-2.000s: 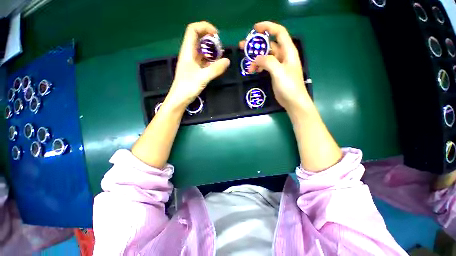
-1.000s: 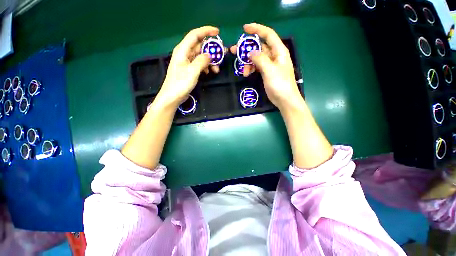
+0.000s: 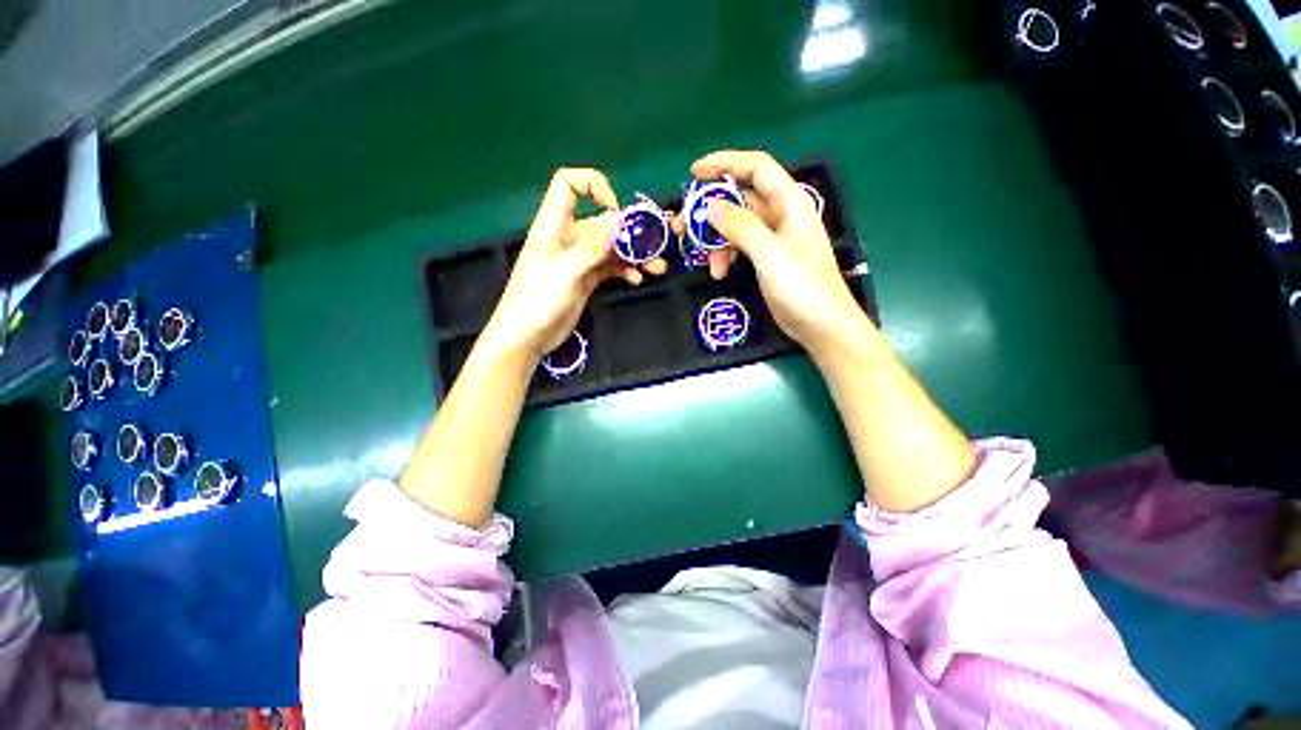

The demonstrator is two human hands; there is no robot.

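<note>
My left hand [image 3: 554, 271] holds a round silver-rimmed smartwatch [image 3: 641, 234] with a dim purple face by its rim. My right hand [image 3: 782, 250] holds another smartwatch [image 3: 712, 214] with a lit blue-purple face, its thumb on the screen. Both are held above the black compartment tray [image 3: 635, 337]. In the tray's front row lie a watch with lit purple text lines [image 3: 723, 324] and a dark-faced watch [image 3: 565, 352], partly behind my left wrist. Another watch shows partly beneath the right-held one. A rim also shows at the tray's back right.
A blue mat [image 3: 186, 599] at the left bears a loose group of dark-faced watches. Larger black trays [image 3: 1099, 186] with watches stand at the right. Pale sheets [image 3: 79, 200] lie at the far left. Another person's pink sleeve [image 3: 1170, 528] shows at the lower right.
The left-held watch's face has gone from a lit icon screen to a dim one, and my left thumb is off its screen. The whole view has shifted, with tray and hands lower in it.
</note>
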